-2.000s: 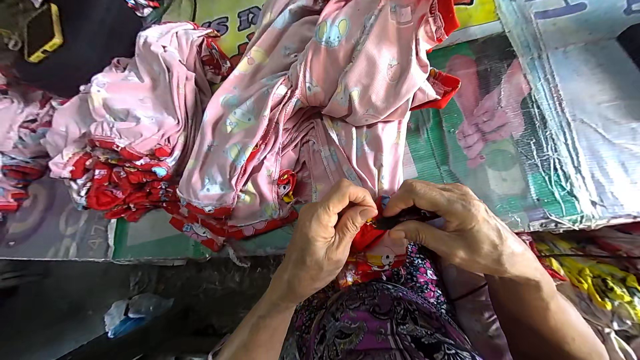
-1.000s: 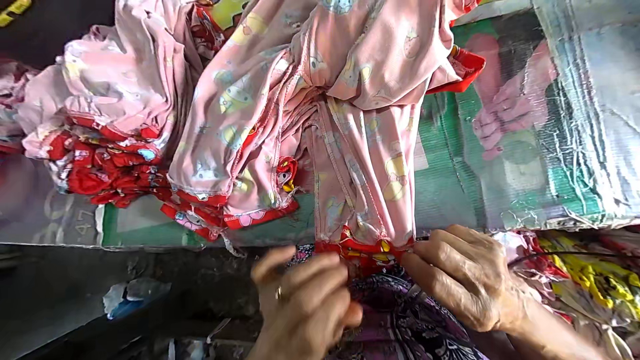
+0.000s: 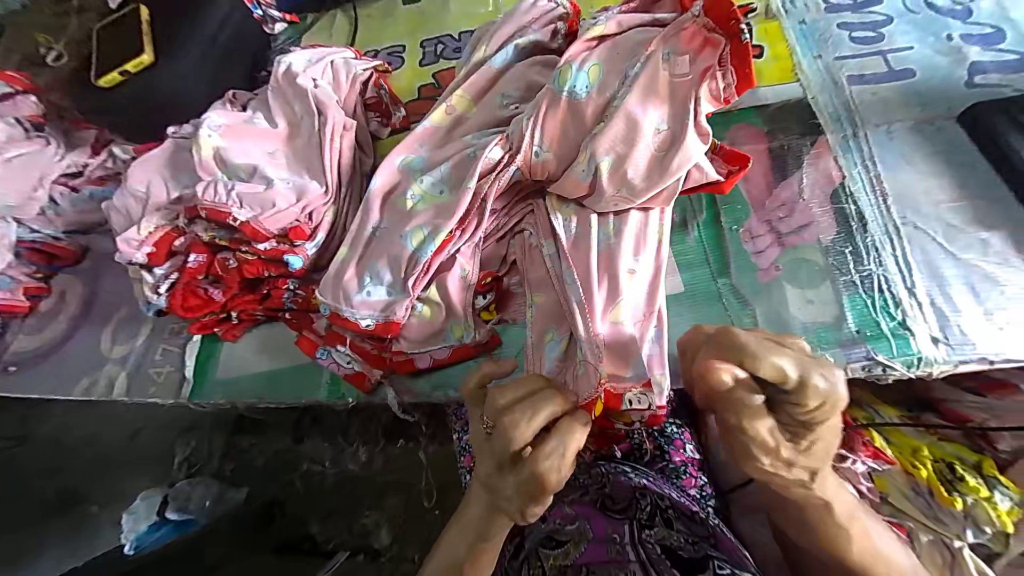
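A pink printed garment with red trim (image 3: 616, 288) lies across the table and reaches its front edge. With a ring on one finger, my left hand (image 3: 524, 440) pinches the red hem at the garment's lower end. My right hand (image 3: 764, 400) is curled into a fist just right of that hem, apart from the cloth; whether something small is inside it cannot be seen. More pink cloth with a red and white border (image 3: 384, 304) is bunched to the left of the hem.
A pile of pink and red garments (image 3: 264, 176) is on the table's left part, with another (image 3: 40, 184) at the far left. A phone with a yellow edge (image 3: 122, 46) lies at the back left. Yellow and red cloth (image 3: 944, 472) hangs low at the right.
My left hand, blurred below the hem one second ago, is now on the hem. My right hand has come off the hem, moved right and closed into a fist.
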